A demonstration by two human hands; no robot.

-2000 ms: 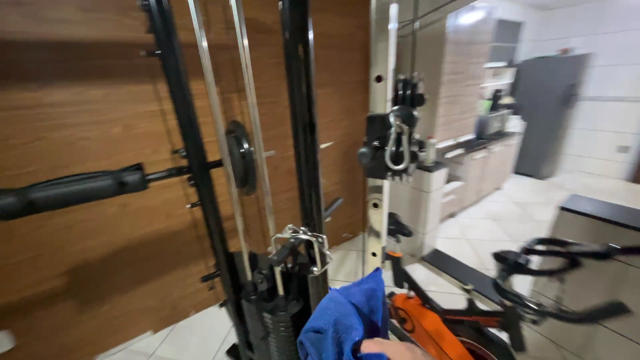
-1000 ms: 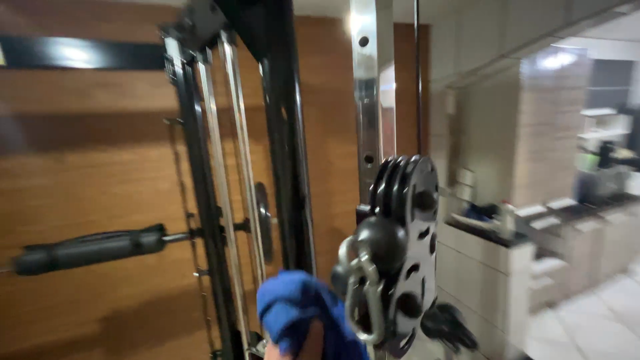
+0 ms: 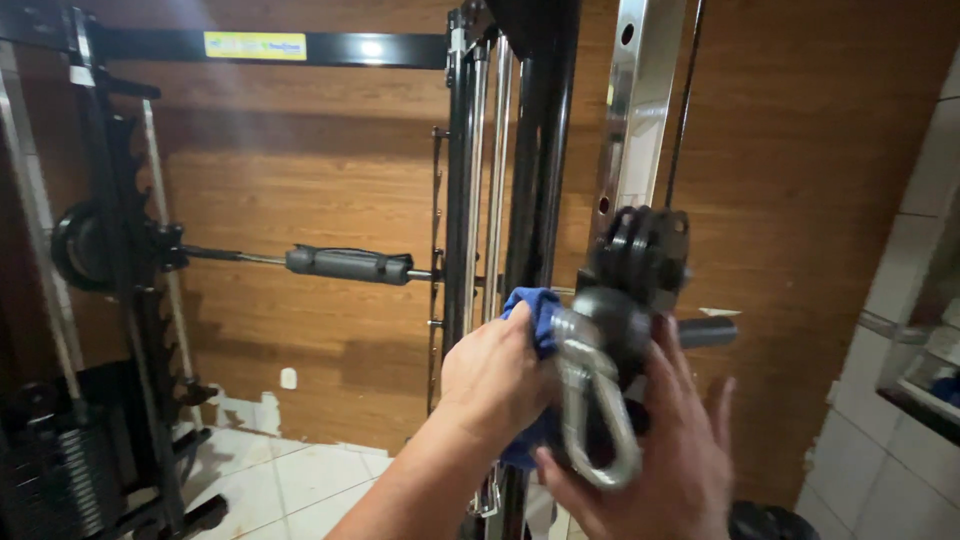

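My left hand (image 3: 491,367) grips a blue cloth (image 3: 534,304) against the left side of the pulley carriage on the chrome upright (image 3: 637,112). Blurred, my right hand (image 3: 664,442) lies along the carriage's right side with its fingers spread; whether it touches is unclear. Between the hands hangs a steel carabiner (image 3: 600,420), below a black rubber ball (image 3: 611,322). The black pulley wheels (image 3: 641,251) are just above the ball, with a cable (image 3: 682,105) rising beside the upright. Part of the cloth is hidden behind my left hand and the carabiner.
A barbell with a black foam pad (image 3: 349,264) spans the rack at left, near a weight plate (image 3: 82,244). A weight stack (image 3: 79,480) stands at lower left. A dark round peg (image 3: 709,331) juts out right of the carriage. Wood-look wall panels stand behind.
The view has swung left, away from the kitchen side. My right hand has come into view beside the carriage. The blue cloth is now at the carriage's left side, by the carabiner.
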